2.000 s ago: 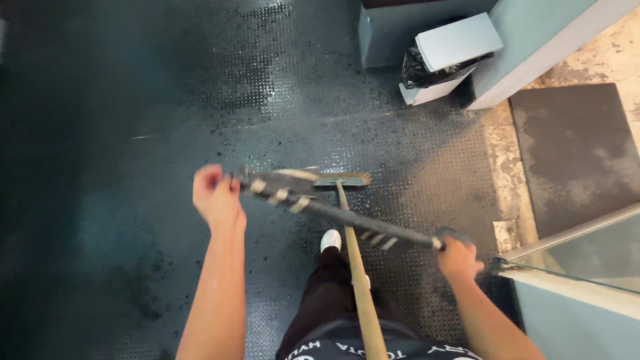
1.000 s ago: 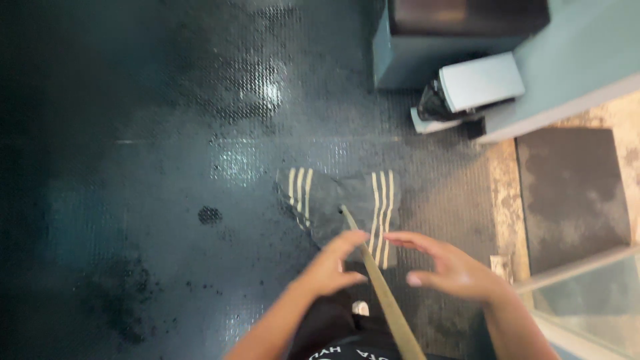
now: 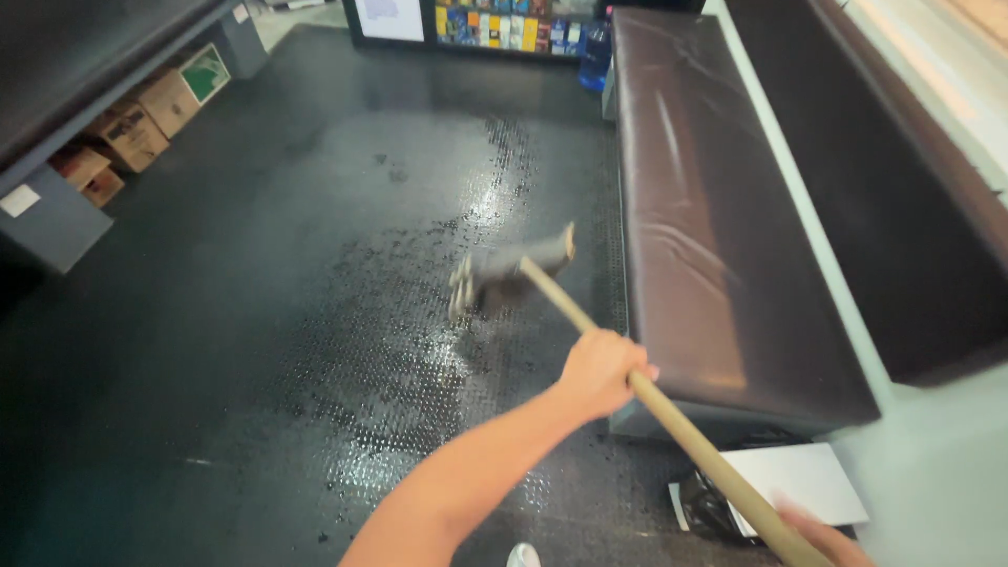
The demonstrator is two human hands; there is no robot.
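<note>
My left hand (image 3: 605, 373) is closed around the middle of a long wooden pole (image 3: 693, 437). Lower right, my right hand (image 3: 819, 535) is at the pole's near end, blurred and partly out of frame, its fingers against the wood. At the far end, a dark cloth with pale stripes (image 3: 508, 272) is draped over the pole's head and blurred by motion. The cloth is on or just above the wet black textured floor (image 3: 378, 339); its exact contact is unclear. The head beneath the cloth is hidden.
A brown padded bench (image 3: 709, 236) runs along the right. Below it stands a bin with a white lid (image 3: 795, 480) and black bag. Cardboard boxes (image 3: 130, 138) sit under a dark bench at left. A blue water bottle (image 3: 596, 55) and a display shelf (image 3: 504, 30) are at the back.
The striped cloth was stretched between both hands, then lay over the pole's head. Both hands have since taken hold of the pole. The view has swung up towards the back of the room.
</note>
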